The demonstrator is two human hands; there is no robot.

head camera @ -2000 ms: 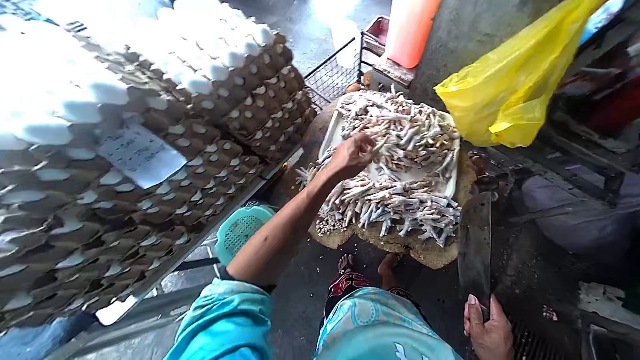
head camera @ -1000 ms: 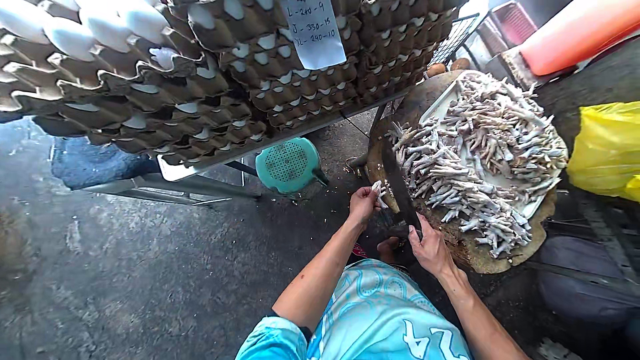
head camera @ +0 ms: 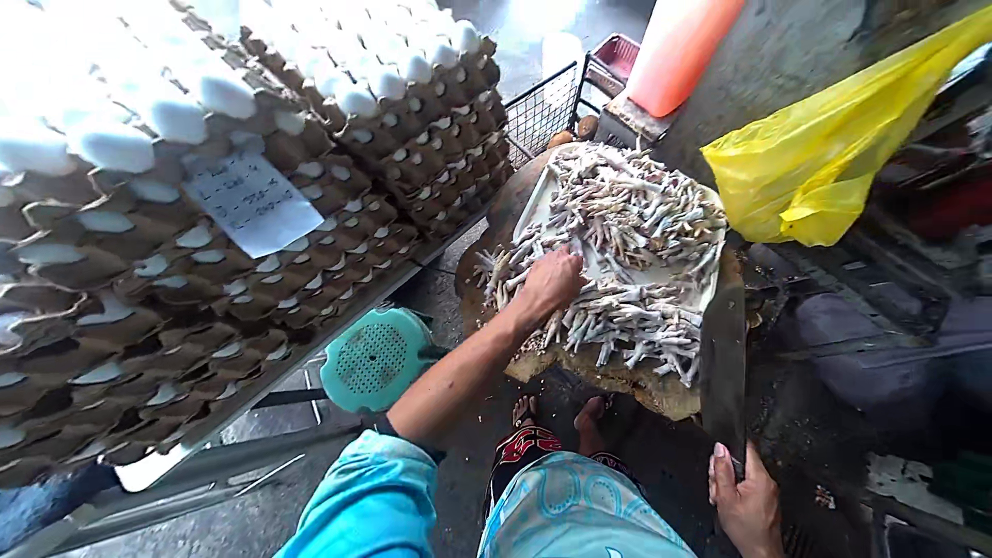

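A heap of chicken feet (head camera: 635, 201) lies on a white tray (head camera: 535, 203), which rests on a thick wooden chopping block (head camera: 674, 397). My left hand (head camera: 554, 280) reaches over the heap's left part, its fingers curled down at the feet; whether it grips one is hidden. At the lower right my right hand (head camera: 745, 496) is closed around the handle end of a large cleaver (head camera: 722, 364). The dark, wide blade points away from me, beside the block's right edge. More chicken feet spread over the near side of the tray and block.
Stacked egg trays (head camera: 325, 201) with white eggs and a written paper (head camera: 252, 203) fill the left. A turquoise perforated stool (head camera: 375, 360) stands below them. A yellow plastic bag (head camera: 821, 155) hangs at right. Behind the block are a wire basket (head camera: 542, 105) and a red-orange container (head camera: 682, 54).
My left hand has moved from beside the block, where it held a small pale piece near the blade, to the heap. The cleaver has moved to the block's right side. The view has shifted.
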